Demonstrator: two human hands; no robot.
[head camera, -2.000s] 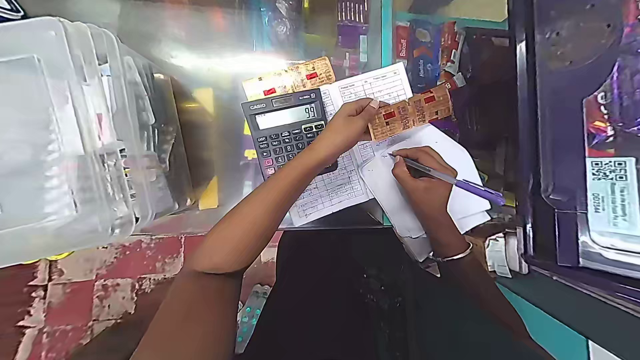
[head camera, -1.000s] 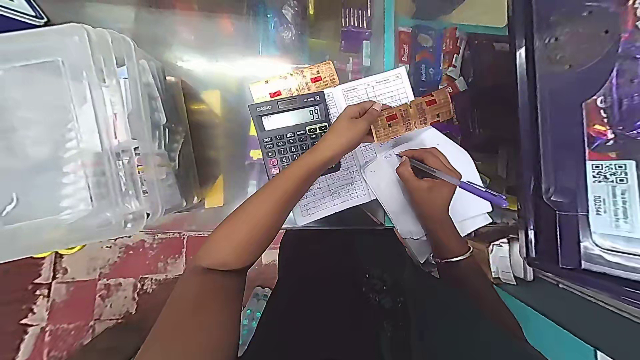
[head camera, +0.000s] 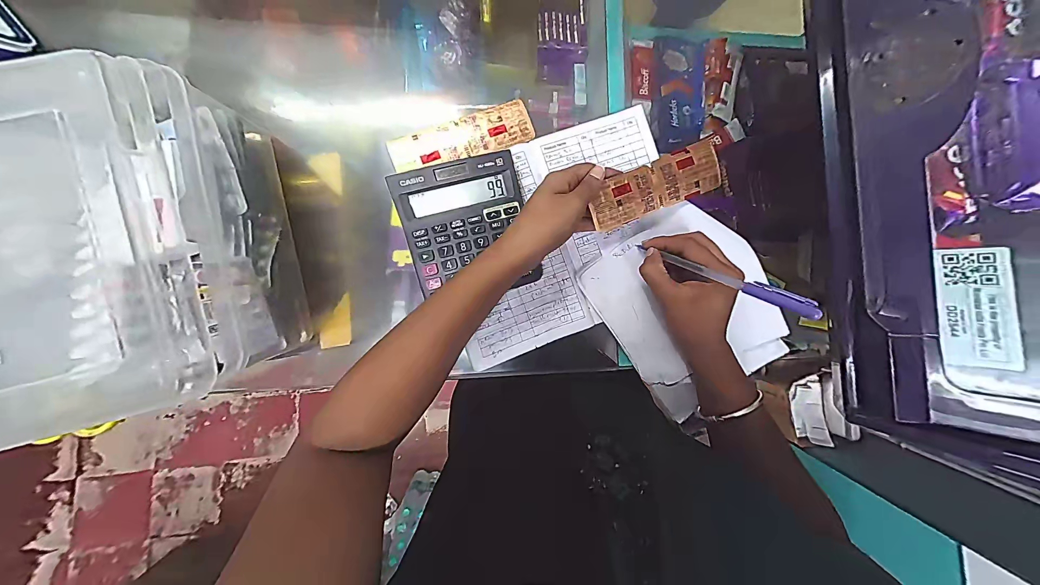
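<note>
My left hand (head camera: 561, 207) pinches a copper-coloured foil strip (head camera: 656, 185) with red patches by its left end, holding it over the papers. In my right hand (head camera: 695, 280) is a ballpoint pen with a purple cap end (head camera: 780, 299); its tip touches a white sheet (head camera: 642, 317) bearing a little blue handwriting. That sheet lies on a stack of loose papers. Left of them a Casio calculator (head camera: 459, 203), partly hidden by my left forearm, rests on a ruled, handwritten form (head camera: 536, 313). Behind the calculator lies another copper-coloured foil strip (head camera: 463, 134).
Clear plastic containers (head camera: 73, 244) stand at the left. A dark purple display case (head camera: 886, 203) rises at the right. Snack packets (head camera: 681, 89) lie beneath the counter glass at the back. A blister strip (head camera: 410, 516) is low, beside my dark clothing. Red and white tiles (head camera: 187, 455) show lower left.
Blue writing beside the pen tip on the white sheet shows more than two seconds ago. My left hand keeps hold of the foil strip in much the same place.
</note>
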